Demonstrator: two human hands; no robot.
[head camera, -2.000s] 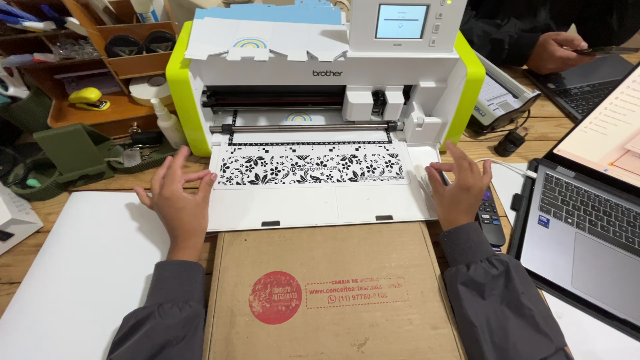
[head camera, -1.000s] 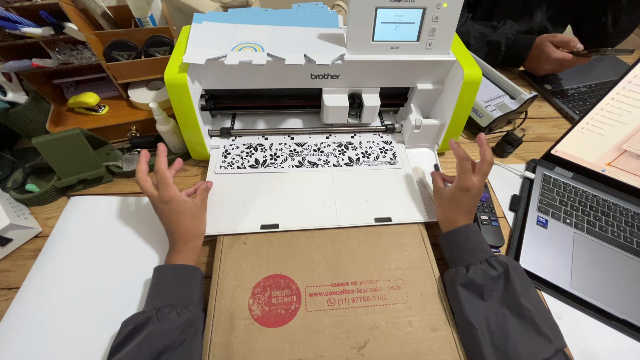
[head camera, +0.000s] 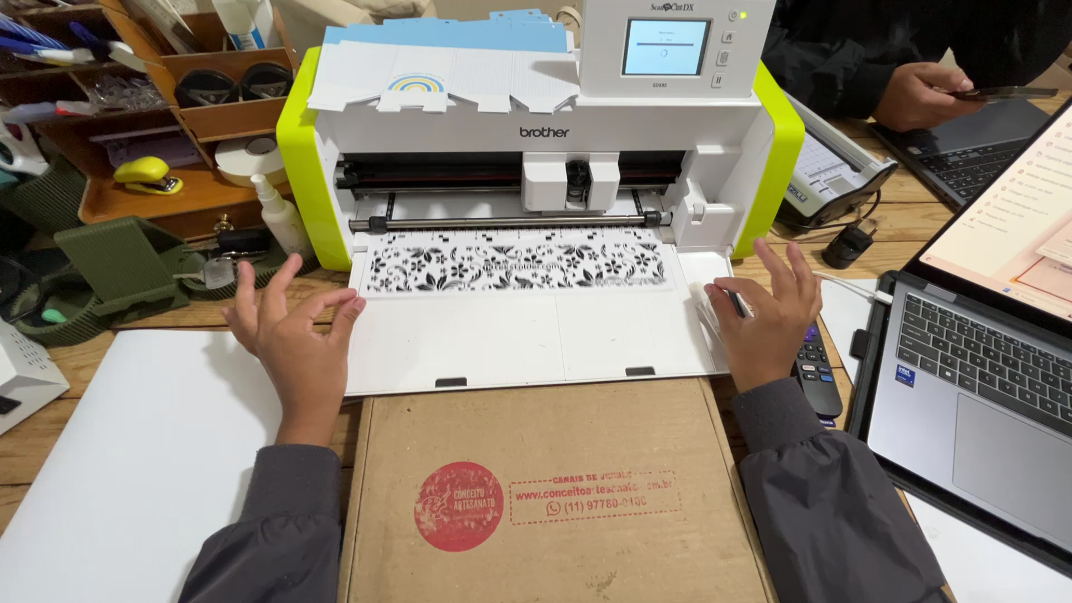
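Observation:
A white and lime-green Brother cutting machine (head camera: 544, 132) faces me, its display lit. A sheet with a black floral pattern (head camera: 519, 268) lies flat under its roller, partly inside; the sheet is blurred. The cutter carriage (head camera: 571, 180) stands right of centre. My left hand (head camera: 297, 352), fingers apart and holding nothing, hovers by the left edge of the front tray (head camera: 469, 343). My right hand (head camera: 766, 322) is raised at the tray's right edge, with a small dark thin item at its thumb and finger; whether it is gripped is unclear.
A cardboard box (head camera: 553, 435) lies before the machine. White sheets (head camera: 142, 452) are at left, behind them a yellow stapler (head camera: 148, 176) and a spray bottle (head camera: 283, 218). At right are a remote control (head camera: 816, 377) and laptop (head camera: 997, 402); another person's hand (head camera: 921, 96) holds a phone.
The floral sheet has moved inward under the roller since two seconds ago. The cutter carriage has shifted left. Both my hands have stayed raised beside the tray.

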